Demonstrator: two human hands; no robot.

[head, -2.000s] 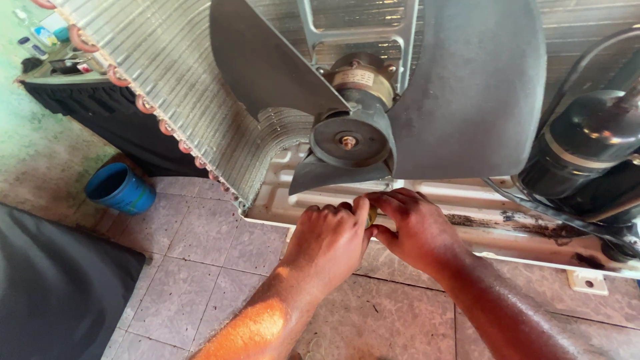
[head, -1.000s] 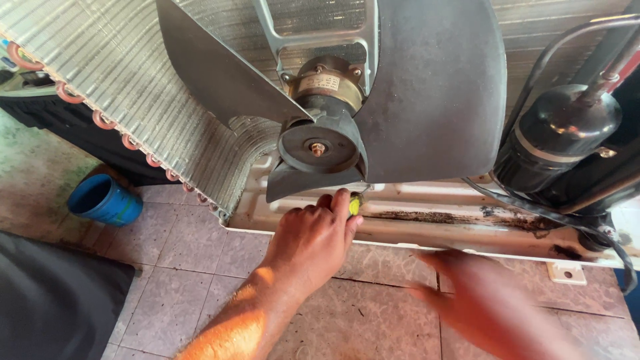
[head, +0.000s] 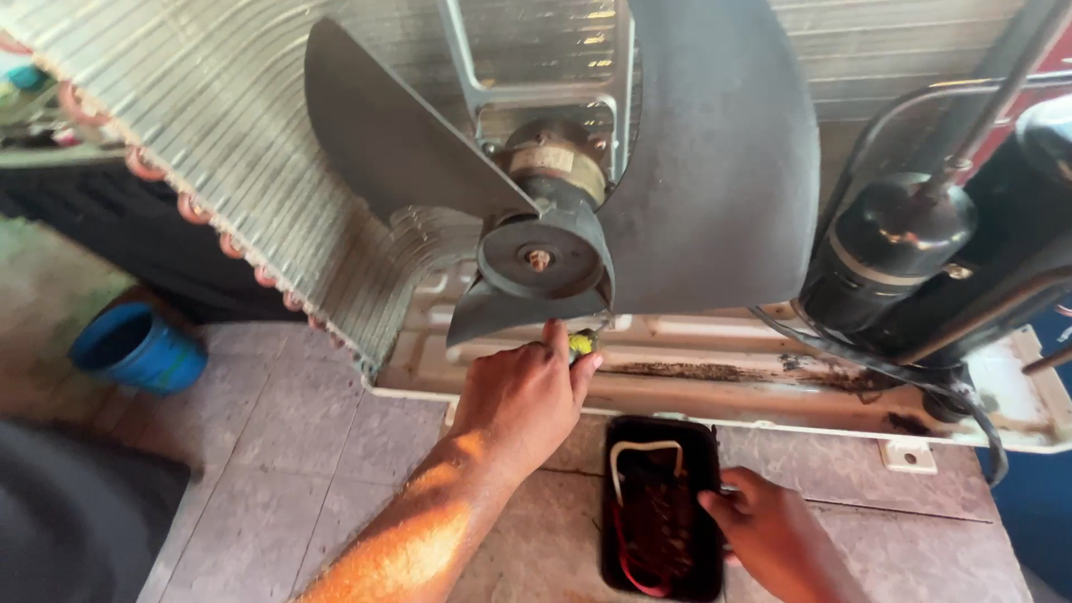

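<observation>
My left hand grips a small tool with a yellow-green handle, just under the lowest blade of a grey plastic axial fan; the tool's shaft is mostly hidden. Behind the fan hub sits the fan motor on a metal bracket. At the lower right, my right hand holds the right rim of a black plastic tray. Inside the tray lie a white and red wire and small pieces that look like screws.
A finned condenser coil with copper bends curves along the left and back. A black compressor or accumulator stands at the right on the stained metal base pan. A blue bucket stands on the tiled floor at left.
My right hand has left the spot beside my left hand and now holds the black tray, which has come into view. My left hand remains under the fan with the yellow-green handle.
</observation>
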